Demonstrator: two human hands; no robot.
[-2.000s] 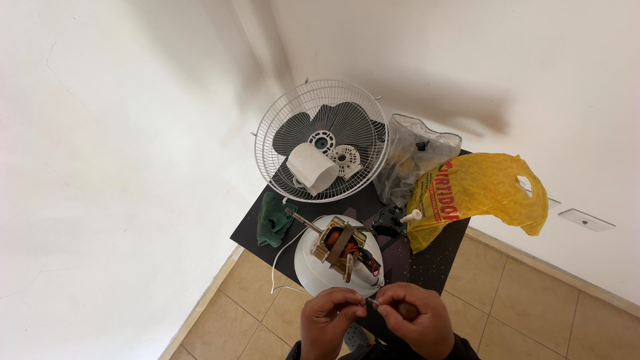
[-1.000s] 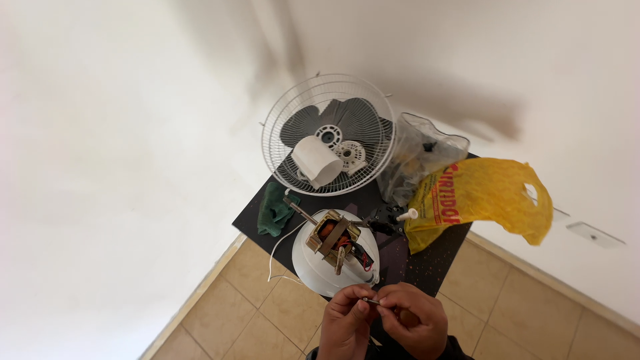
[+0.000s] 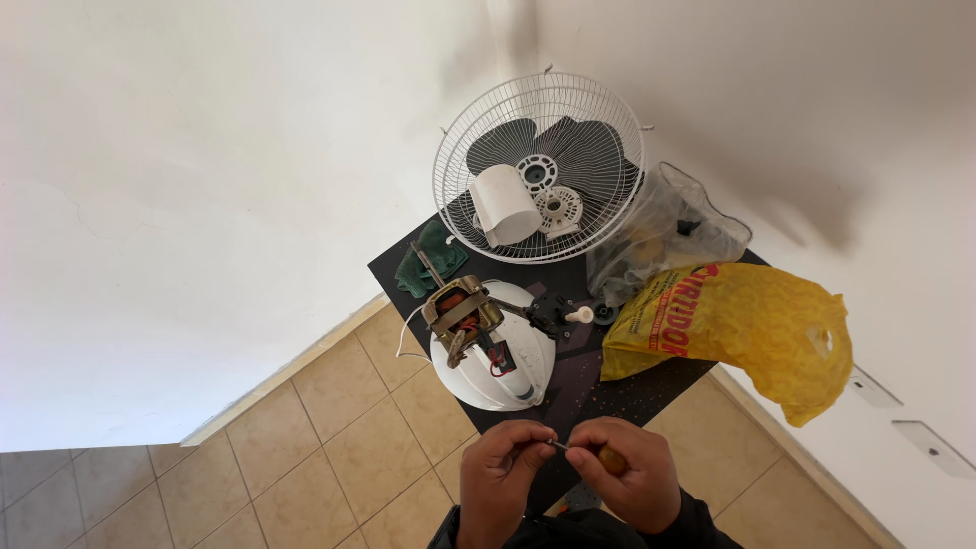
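My left hand pinches the end of a small metal piece between thumb and fingertips. My right hand grips a screwdriver with an amber handle, and its thin metal shaft meets the piece at my left fingertips. Just beyond my hands, the fan's electric motor, with copper windings and a metal shaft, rests over the white fan base. A black gear housing with a white knob sticks out on the motor's right.
A white wire fan guard at the back holds dark blades, a white motor cover and a vented plate. A green cloth lies left. Clear and yellow plastic bags stand right on the black table.
My two hands stay close together at the table's near edge, with small shifts of the fingers around the metal piece. The view has shifted somewhat.
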